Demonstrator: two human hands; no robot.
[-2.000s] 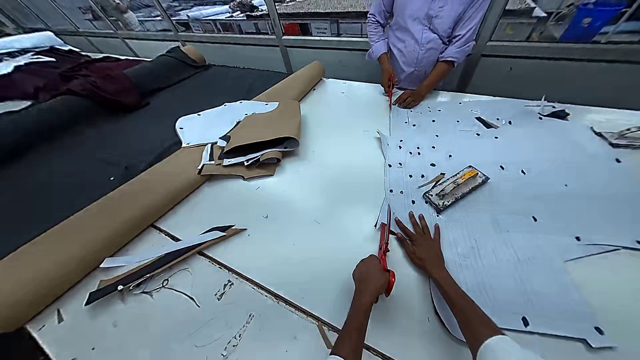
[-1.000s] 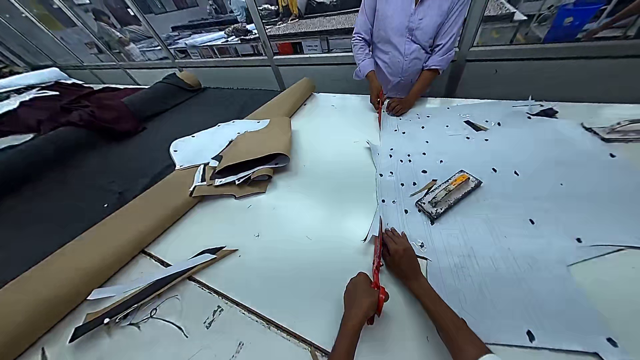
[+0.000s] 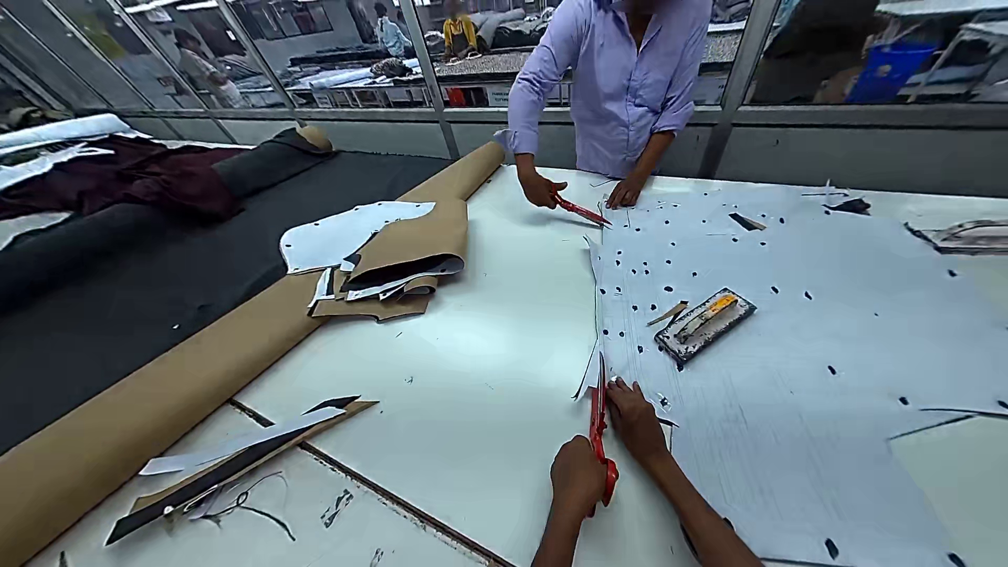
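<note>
My left hand (image 3: 579,476) grips the red handles of the fabric scissors (image 3: 598,425), whose blades point away from me at the left edge of the white marked sheet (image 3: 748,425). Narrow strips of the sheet's edge curl beside the blades. My right hand (image 3: 636,421) rests on the sheet just right of the blades, fingers bent and touching it. A flat weight with a handle (image 3: 705,324) lies on the sheet beyond that hand. At the far edge, a co-worker's hand (image 3: 542,189) holds red scissors (image 3: 581,211), and the other hand (image 3: 624,193) presses near the sheet's corner.
Left on the white table (image 3: 520,315) are folded brown and white pieces (image 3: 417,240), a long brown paper roll (image 3: 181,386), dark cloth (image 3: 197,268) and offcut strips (image 3: 252,453). Another weight (image 3: 965,236) is at far right. A co-worker (image 3: 622,87) stands across the table.
My right hand has moved from farther right on the sheet to close beside the blades, its fingers drawn in. The co-worker's scissors have swung left, away from the sheet's edge line.
</note>
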